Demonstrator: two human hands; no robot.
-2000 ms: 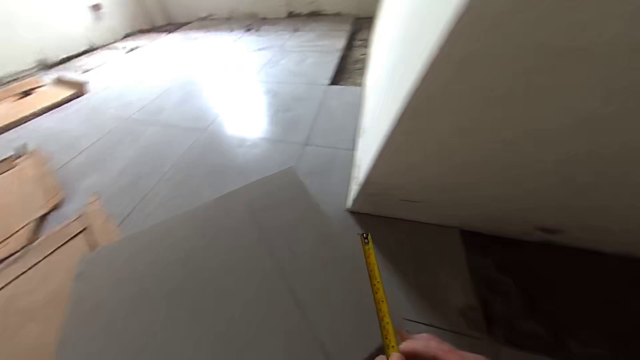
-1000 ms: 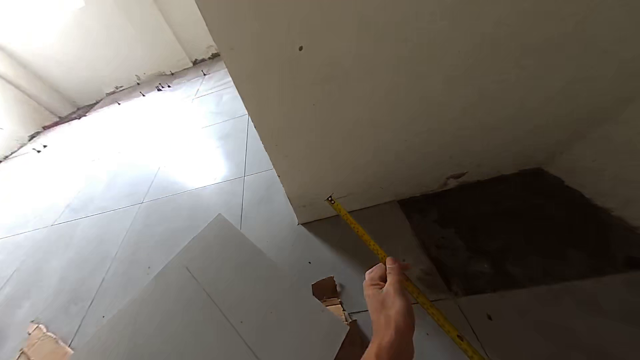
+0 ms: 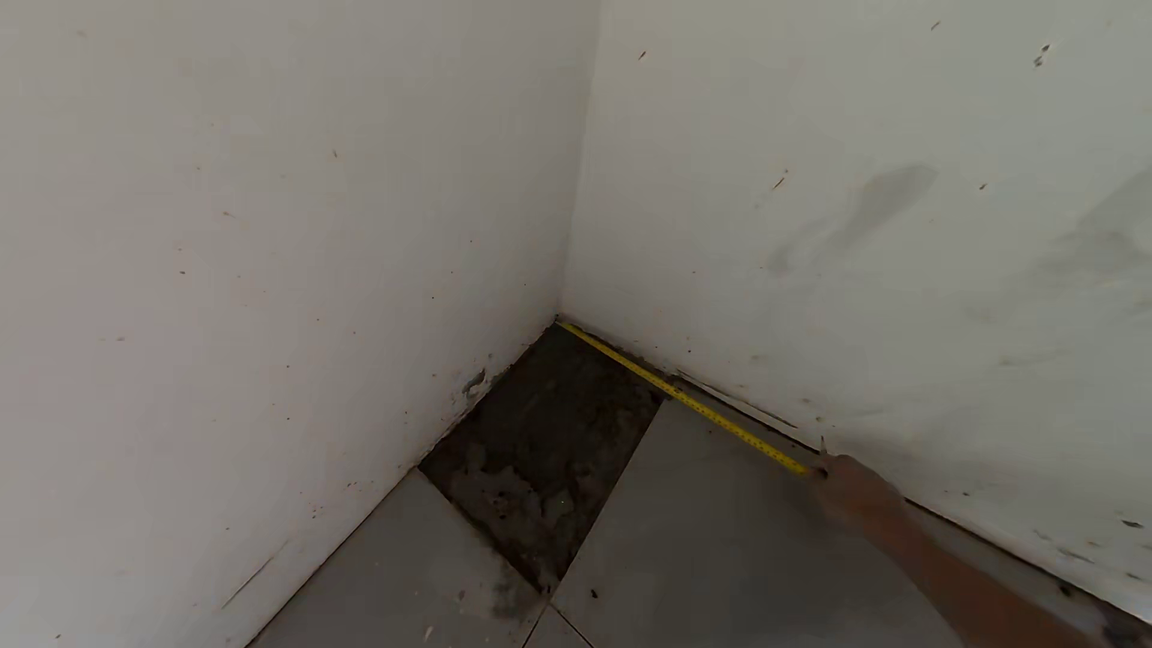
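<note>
My right hand (image 3: 850, 486) grips a yellow tape measure blade (image 3: 693, 404) low on the right, close to the foot of the right wall. The blade runs from the hand up and left along that wall, and its far end lies at the corner where the two walls meet. It crosses a dark untiled patch of floor (image 3: 549, 432) and the edge of a large grey floor tile (image 3: 711, 513). The tape's case cannot be made out. My left hand is out of view.
A white left wall (image 3: 270, 270) and a white right wall (image 3: 810, 225), both with marks, close in on the corner. Another grey tile (image 3: 396, 558) borders the dark patch at lower left. A narrow dark gap (image 3: 981, 544) follows the right wall.
The view has swung to the corner. The blade's tip, earlier at the near end of the wall, is now at the inner corner. The loose tile and cardboard have left the view.
</note>
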